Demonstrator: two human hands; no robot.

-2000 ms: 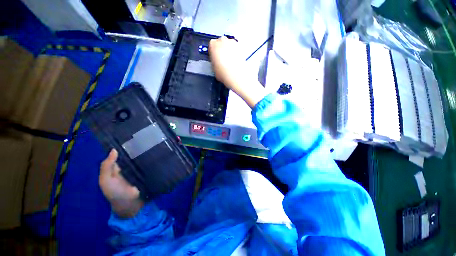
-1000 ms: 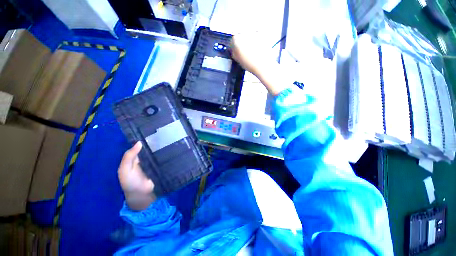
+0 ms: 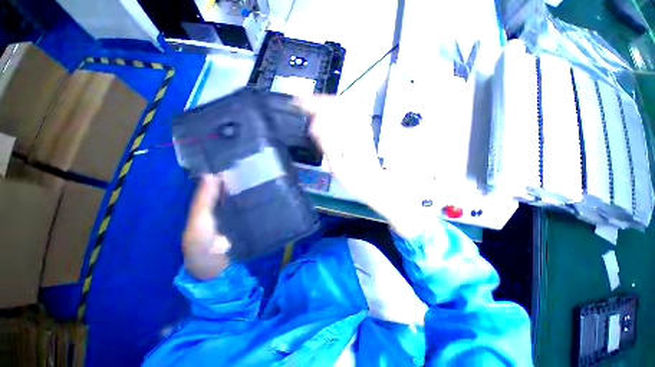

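My left hand (image 3: 205,233) holds a black plastic housing (image 3: 262,208) by its lower left edge, above the floor and the machine's front edge. The housing is blurred; it shows a white rectangular piece (image 3: 253,172) and a round dark component (image 3: 229,130), with a thin red wire trailing left. My right hand (image 3: 316,118) is blurred at a dark part by the housing's upper right; whether it grips it I cannot tell. A second black housing (image 3: 310,66) lies on the machine top behind, partly hidden by the first.
White machine top (image 3: 431,93) with a thin dark tool and a small dark cluster (image 3: 411,119). Stacked white packs (image 3: 556,129) stand right, with clear plastic behind. Another housing (image 3: 607,331) lies on the green mat (image 3: 564,287). Cartons (image 3: 79,136) stand left on blue floor.
My right hand has moved down and toward me from the far housing to the held one. The held housing has moved slightly up and right, now overlapping the far one.
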